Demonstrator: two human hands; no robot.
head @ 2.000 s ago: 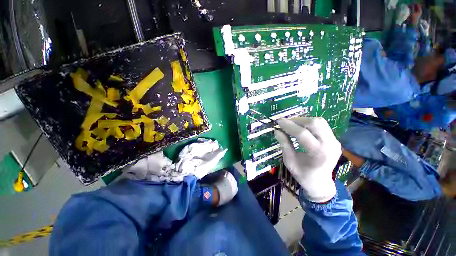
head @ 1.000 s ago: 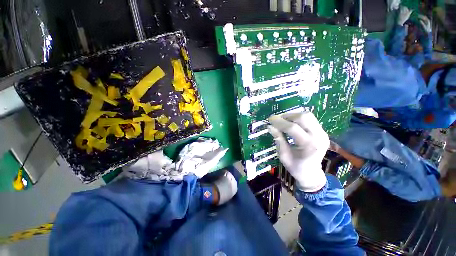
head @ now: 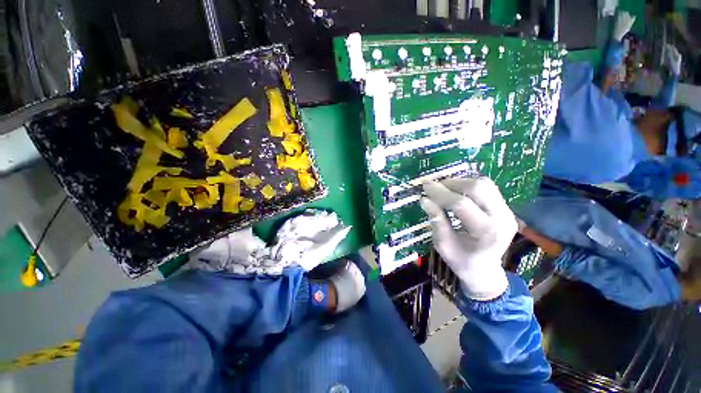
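Note:
A large green circuit board (head: pixel 507 100) with long whitish strips lies in front of me on the green mat (head: pixel 335 153). My right hand (head: pixel 473 230), in a white glove, is over its lower middle. Its thumb and index finger pinch a thin dark tool, likely tweezers (head: pixel 401 183), whose tip reaches left over the strips near the board's left edge. My left hand (head: pixel 348 285), gloved and partly hidden by its sleeve, rests low near the board's lower left corner. Its fingers are hidden, so I cannot tell whether it holds anything.
A black speckled tray (head: pixel 84 146) with yellow tape strips (head: pixel 230 123) lies at the left. Crumpled white wipes (head: pixel 307 238) lie below it. Dark conveyor parts (head: pixel 254 23) run behind. People in blue sit or stand at the right (head: pixel 592 123). Black racks (head: pixel 407 303) stand below the board.
My right hand shifted down-left on the board, then slightly back right, and the thin tool shows more clearly than a second ago. A person's raised hand shows at the upper right. My left hand stayed put.

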